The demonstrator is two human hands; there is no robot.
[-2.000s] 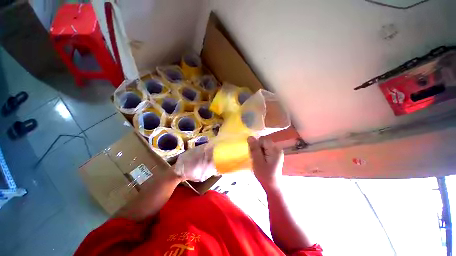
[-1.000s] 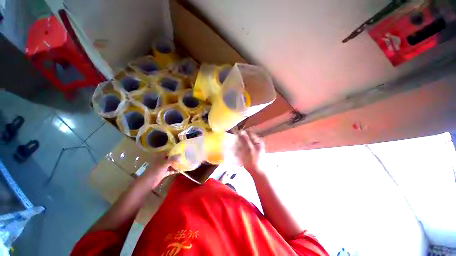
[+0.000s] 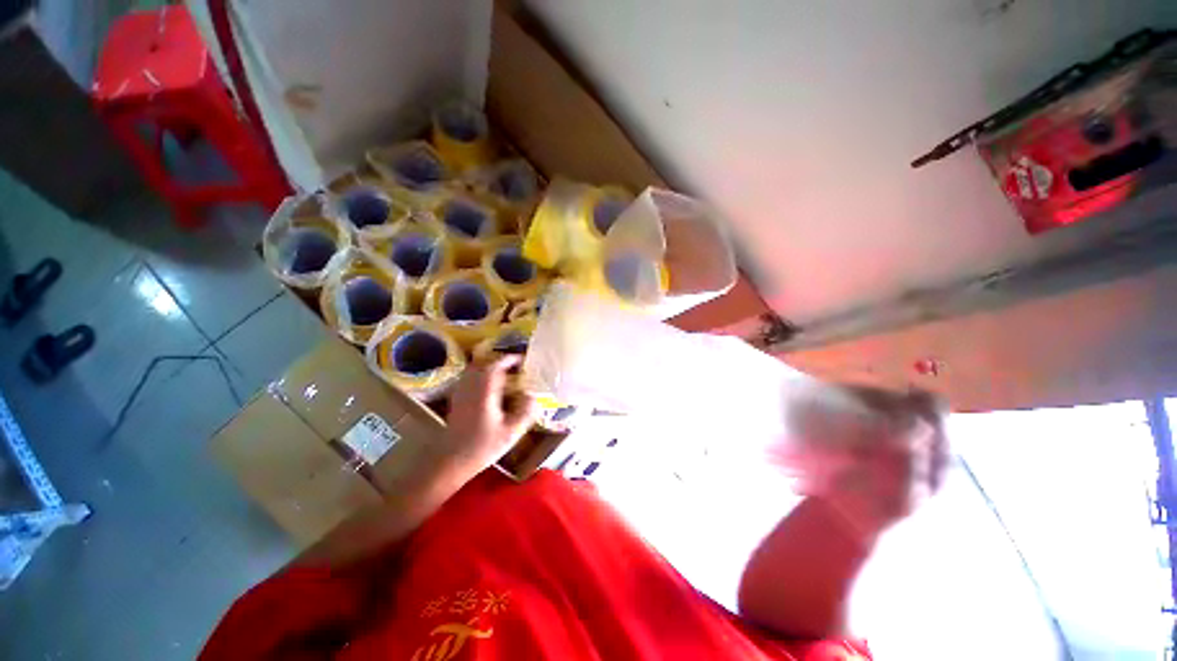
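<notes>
The open carton of tape (image 3: 568, 110) stands in the wall corner, packed with upright wrapped sleeves of tape rolls (image 3: 416, 351). Two yellow pieces lie at its right side, one with loose clear film. Clear plastic wrap (image 3: 607, 346) stretches from beside my left hand out to the right. My right hand (image 3: 891, 452), blurred, is closed on the wrap's far end. My left hand (image 3: 497, 413) is at the carton's near edge with bent fingers; what it holds is hidden or too unclear to tell.
A taped carton (image 3: 329, 446) with a white label is on the floor at the left. A red stool (image 3: 161, 78) stands beyond it by the wall. Dark slippers (image 3: 58, 349) lie on the tiles. A red box-like object (image 3: 1071, 162) is at the upper right.
My right hand has moved far to the right, drawing out the clear wrap. The yellow rolls that were between my hands no longer show there. My left hand stays near the carton.
</notes>
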